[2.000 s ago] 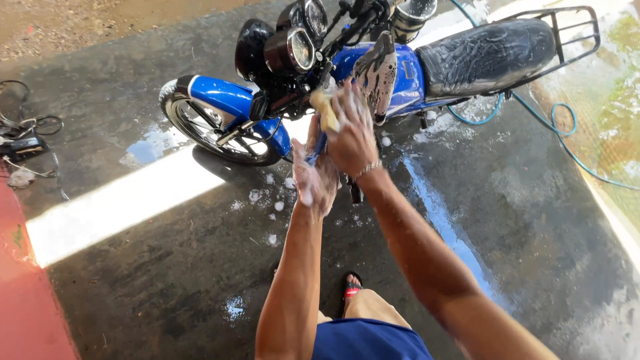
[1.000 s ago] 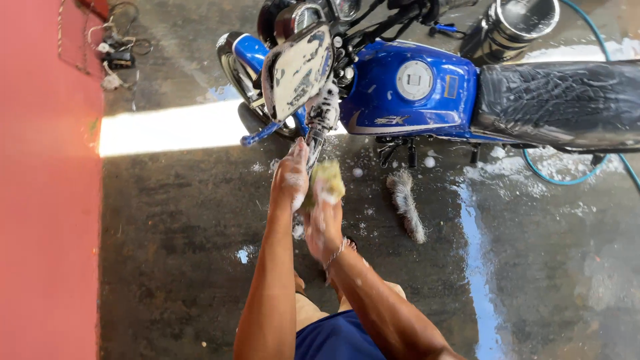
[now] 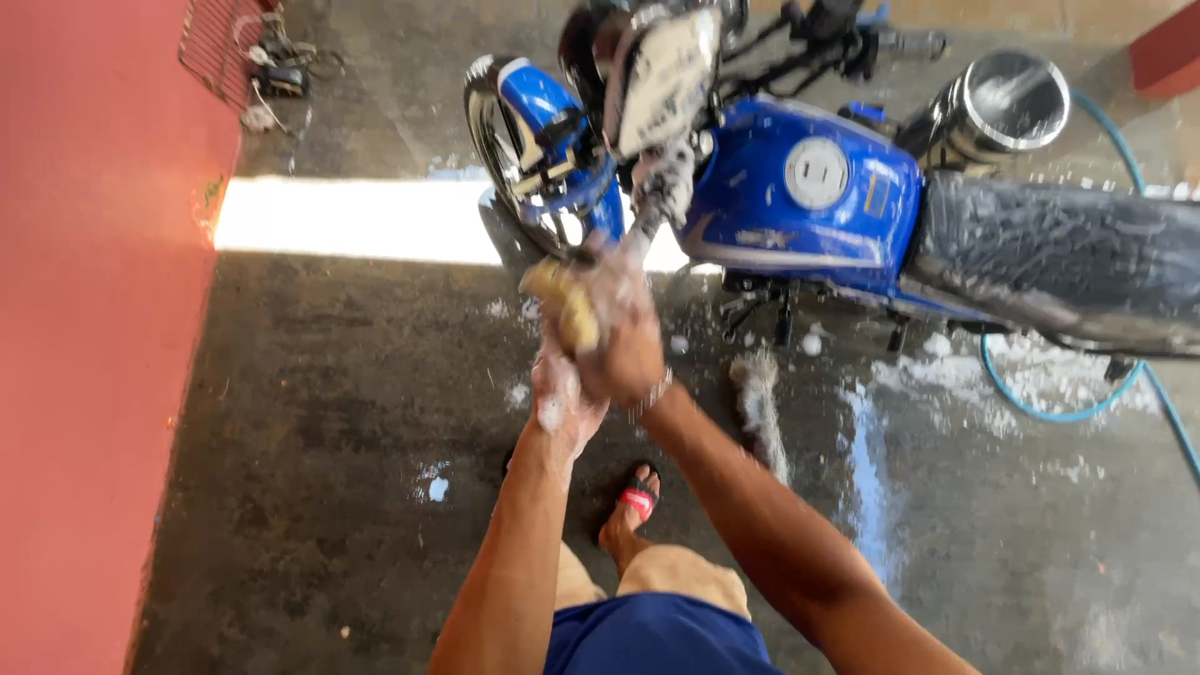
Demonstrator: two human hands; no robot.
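A blue motorcycle's fuel tank point(image 3: 806, 187) and soapy black seat point(image 3: 1059, 253) lie above and to the right of my hands. My right hand point(image 3: 623, 347) is closed around a yellow sponge point(image 3: 562, 305), close to the soapy handlebar grip point(image 3: 656, 192). Foam covers my left hand point(image 3: 562, 380), which is beside and partly under the sponge; its fingers are hidden, so what it grips cannot be told. A foam-covered mirror point(image 3: 667, 80) stands above the grip. The front wheel point(image 3: 492, 141) with its blue fender point(image 3: 544, 103) is to the upper left.
A shaggy grey cloth or mitt point(image 3: 761, 412) lies on the wet floor. A metal bucket point(image 3: 1017, 103) stands behind the tank. A blue hose point(image 3: 1050, 412) curls beneath the seat. Cables point(image 3: 281, 80) lie near the red surface point(image 3: 94, 281) at left. Foam spots the floor.
The sponge has moved from the right side of my left hand to its upper left. The mirror has come into clear view since the earliest frame. The view has shifted.
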